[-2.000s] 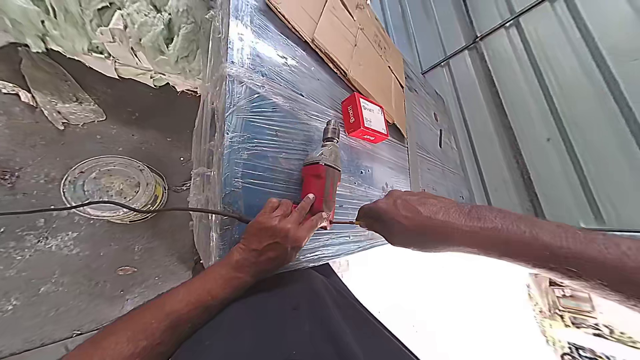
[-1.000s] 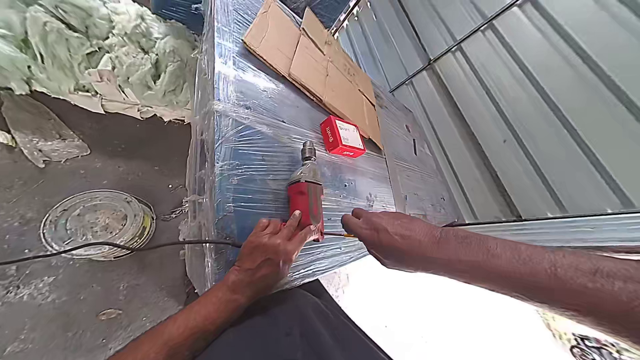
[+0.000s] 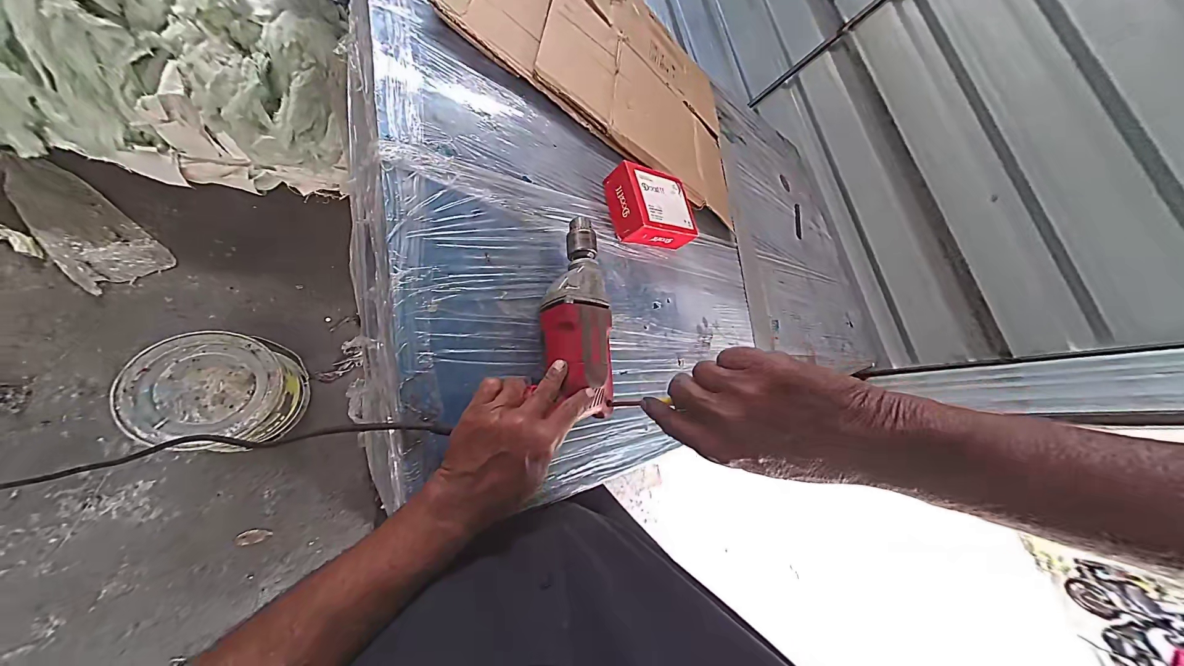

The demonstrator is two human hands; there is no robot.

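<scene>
A red electric drill (image 3: 575, 324) with a metal chuck lies on its side on a blue surface wrapped in clear plastic film (image 3: 490, 305). My left hand (image 3: 509, 435) grips its rear end, thumb and fingertips on the red housing; the handle is mostly hidden under the hand. My right hand (image 3: 740, 407) is closed on a screwdriver (image 3: 668, 402), of which a bit of yellow handle shows. Its thin shaft reaches left to the rear of the drill housing. A dark power cord (image 3: 314, 431) runs left from beside my left hand.
A red box (image 3: 650, 205) stands beyond the drill, near a flattened cardboard sheet (image 3: 620, 83). Corrugated metal sheeting (image 3: 999, 185) rises at the right. On the floor at the left are a round, stained lid (image 3: 199, 388) and pale green fibrous material (image 3: 231, 83). Motorcycles (image 3: 1119, 601) show at bottom right.
My left hand stays on the drill, and my right hand stays at its rear end with the screwdriver. The view has shifted somewhat.
</scene>
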